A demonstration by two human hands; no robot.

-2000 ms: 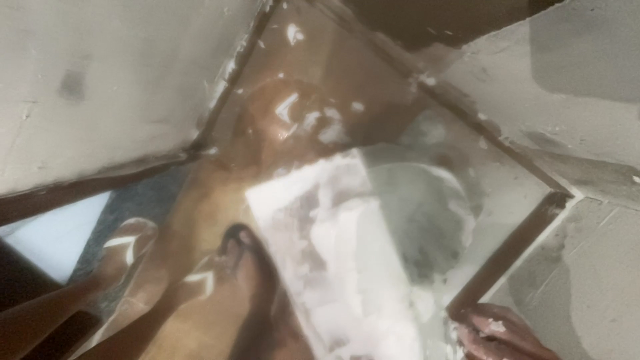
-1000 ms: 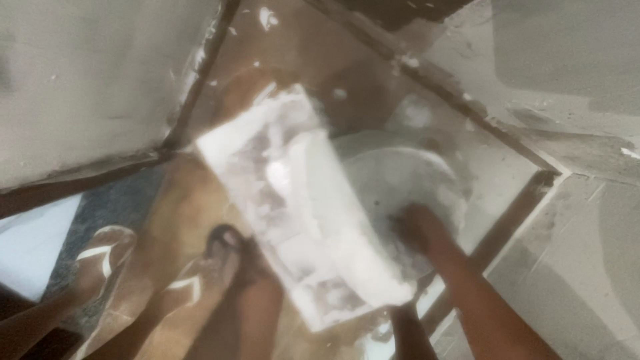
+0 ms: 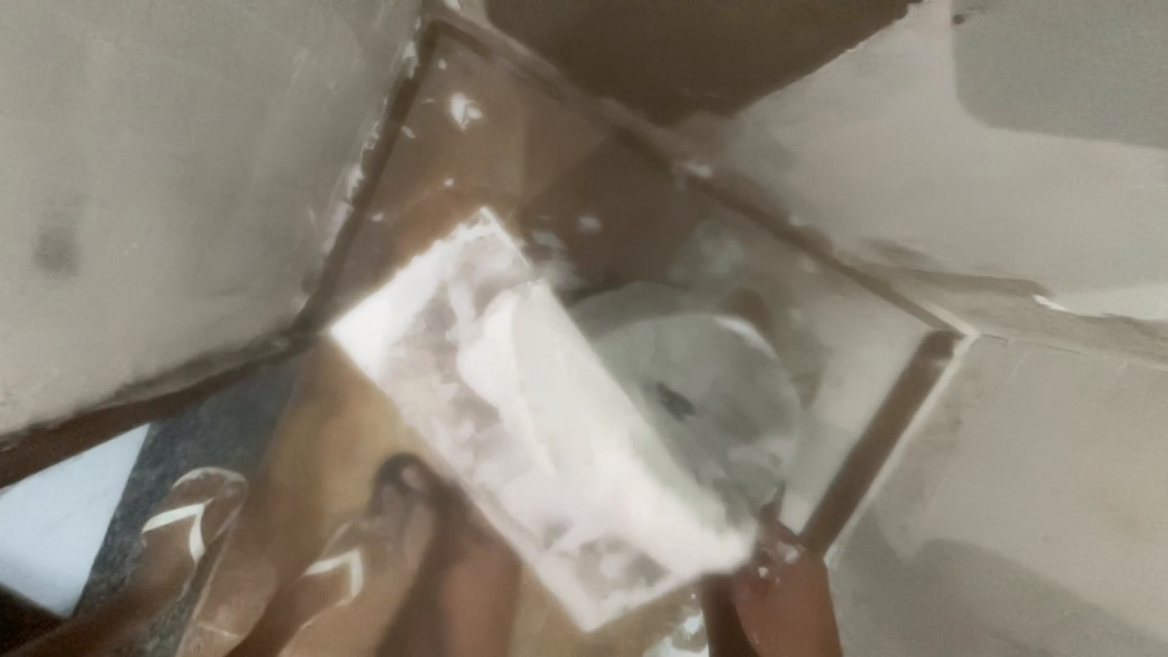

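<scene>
A pale rectangular board [image 3: 365, 351] carries a thick, wet white mass like plaster. A darker forearm [image 3: 723, 616] runs up to its lower right corner; my left hand is not visible and seems hidden beneath the board. My right hand [image 3: 776, 561], smeared with white, is beside that same corner, at the near rim of a round grey container [image 3: 766, 365]. Blur hides its fingers and whether they hold anything. The container stands just right of the board, with grey-white residue and a small dark spot [image 3: 675, 399] inside.
Grey plastered walls [image 3: 164, 182] [image 3: 1022, 438] close in at left and right. White splatters [image 3: 464, 110] mark the brown floor. Feet in flip-flops [image 3: 342, 575] are at lower left, another foot [image 3: 401, 484] beside the board. A bright white patch [image 3: 68, 520] is at far left.
My right hand was at the container's near side, then reached into it a second ago; now it is back at the near rim by the board's corner. The board has shifted and turned somewhat.
</scene>
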